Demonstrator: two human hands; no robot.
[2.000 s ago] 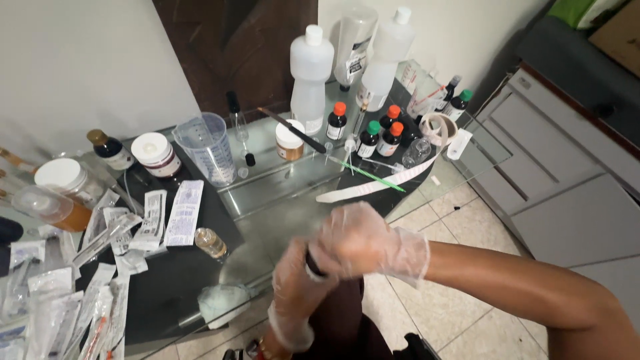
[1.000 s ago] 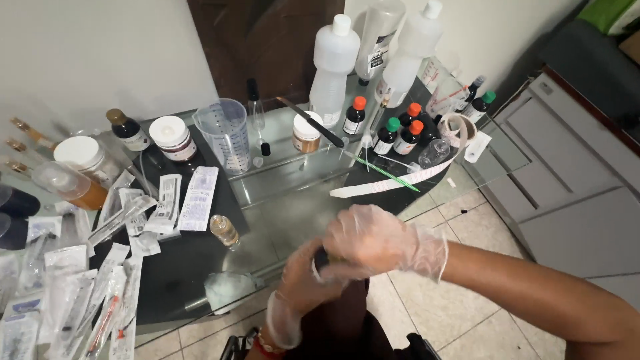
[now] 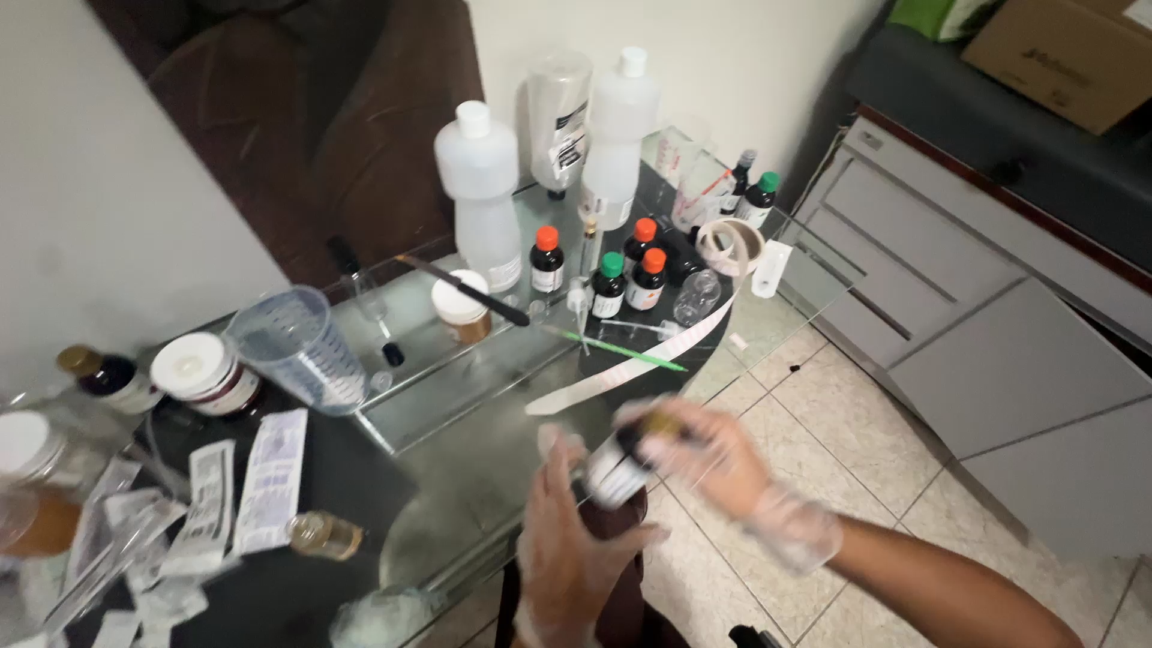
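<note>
In a clear glove, my right hand [image 3: 706, 450] grips a dark bottle [image 3: 621, 463] that has a gold-coloured cap and a pale label; the bottle is tilted and blurred. My left hand [image 3: 567, 540], gloved the same way, is spread beside the bottle's lower end, thumb and fingers apart, and appears to hold nothing. Both hands are at the front edge of the glass table. Beyond them a paper measuring tape [image 3: 630, 364] curves over the glass, next to a green stick [image 3: 625, 349]. A small glass vial [image 3: 326, 535] lies to the left of my left hand.
Plastic bottles [image 3: 486, 216] and small red- and green-capped bottles [image 3: 546, 261] stand at the back. A measuring cup [image 3: 301, 346], white-lidded jars [image 3: 202, 373] and wrapped packets [image 3: 270, 477] are at the left. Grey cabinets [image 3: 954, 261] stand at the right.
My hands were closed together around a dark object; now they are apart, the left one spread and the right one holding the bottle in plain view.
</note>
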